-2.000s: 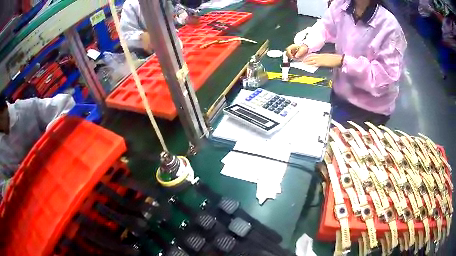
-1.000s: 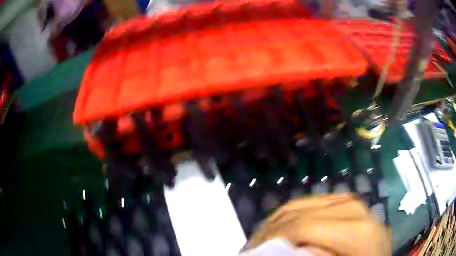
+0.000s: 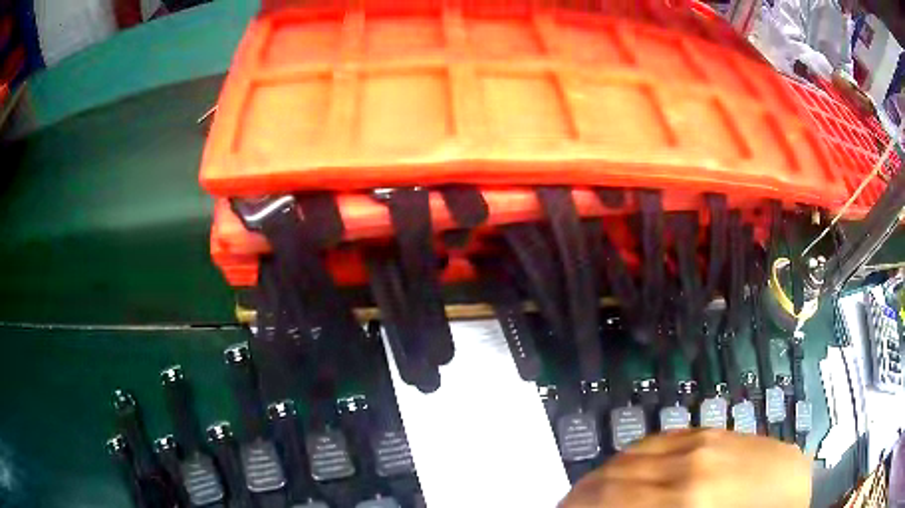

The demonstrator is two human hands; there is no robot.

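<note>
Black watches lie face down in rows, their grey case backs showing printed lines and their small buckles upward. A long white paper sheet lies across them, its far end beneath hanging black straps. These straps hang from the edge of stacked red trays. My right hand is at the bottom edge, right of the sheet, over the nearer watches. Its back shows, but its fingers are cut off or hidden, so its grip cannot be told. My left hand is out of the picture.
A yellow ring with a metal-topped item stands right of the trays, near a slanted metal upright. Papers and a calculator lie at the right edge. Cream straps show at bottom right. The green bench extends left.
The view has swung left from the calculator to the red trays and black watches. The sheet and my right hand have come into view. Since the second frame, the hand sits lower and further right.
</note>
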